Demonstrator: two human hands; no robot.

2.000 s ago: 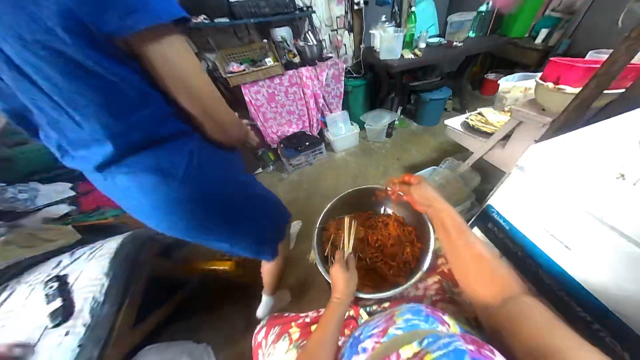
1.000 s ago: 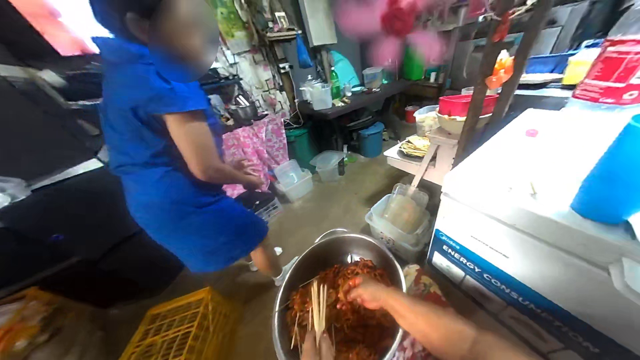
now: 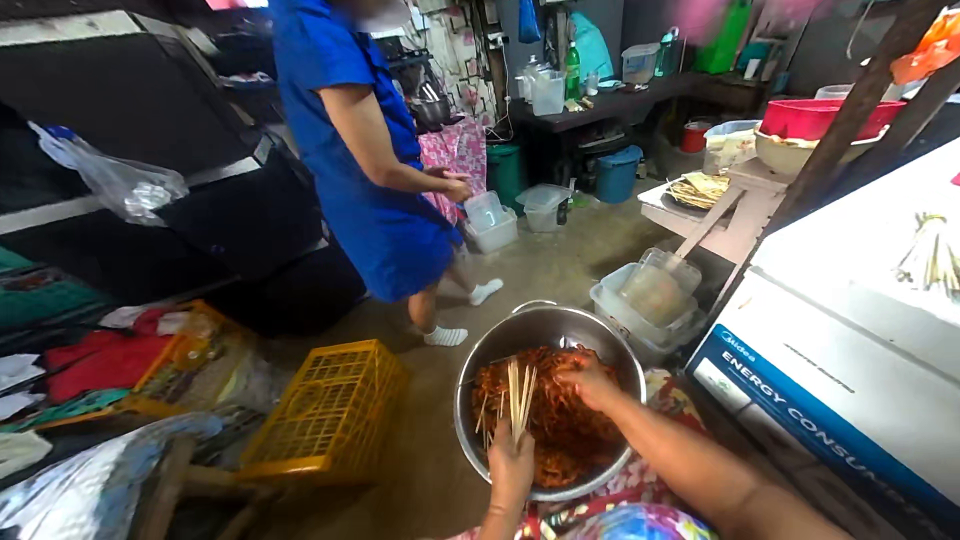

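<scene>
A large metal pot [image 3: 469, 420] with a loop handle stands in front of me, holding stringy pieces coated in dark red sauce [image 3: 574, 442]. My left hand [image 3: 511, 461] grips a bundle of thin wooden skewers [image 3: 519, 397], tips up, over the left part of the pot. More skewers lean beside it among the coated pieces. My right hand [image 3: 589, 381] reaches in from the right, its fingers down in the red pieces. The fingertips are partly hidden, so whether they hold any is unclear.
A person in blue [image 3: 360, 150] stands ahead on the left. A yellow plastic crate [image 3: 322, 412] lies left of the pot, plastic containers [image 3: 652, 300] right behind it. A white Midea appliance [image 3: 862, 300] on the right bears a skewer bundle [image 3: 931, 259].
My right hand, at the pot's right rim two seconds ago, is now down in the red pieces. The person in blue stands more upright than in the earliest frame. The view has shifted.
</scene>
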